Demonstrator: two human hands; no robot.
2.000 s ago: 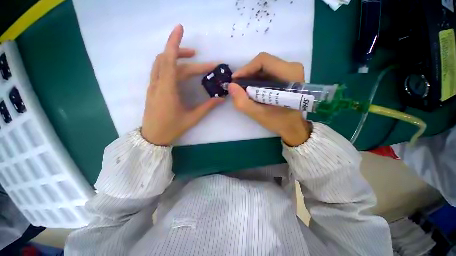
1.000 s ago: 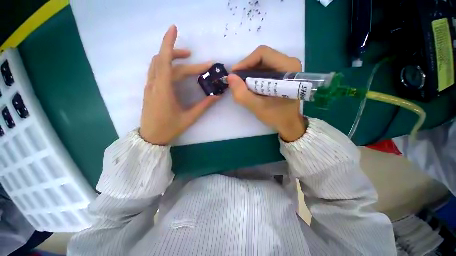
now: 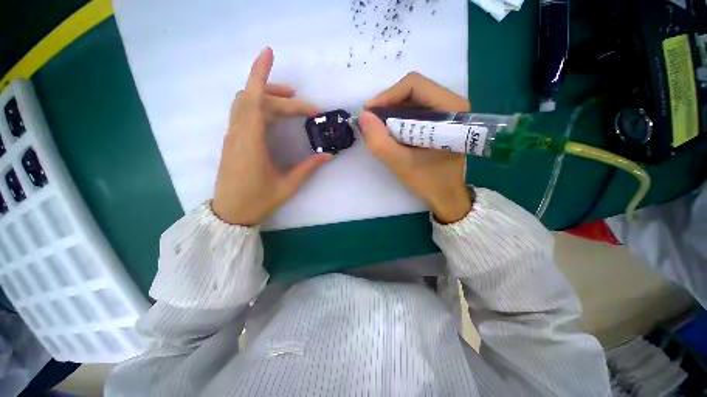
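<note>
A small black module [image 3: 331, 132] with small white spots is over the white paper sheet [image 3: 310, 190]. My left hand [image 3: 260, 147] holds it between thumb and index finger at its left side, the other fingers raised. My right hand [image 3: 419, 147] holds the glue syringe [image 3: 438, 133] like a pen, lying nearly level. The syringe has a printed white label, black contents and a green cap [image 3: 512, 142] at its rear. Its tip is at the module's upper right edge; whether they touch I cannot tell.
A white blister tray [image 3: 66, 256] with several black modules stands at the left. Black glue specks [image 3: 384, 27] lie on the sheet's far part. At the right are a dark spare syringe [image 3: 553, 58], a black dispenser box [image 3: 659, 93], a pale yellow hose [image 3: 612, 157] and a white cloth [image 3: 500, 6].
The module has turned in my left fingers and now faces up more squarely. The syringe tip has moved from over the module to its upper right edge.
</note>
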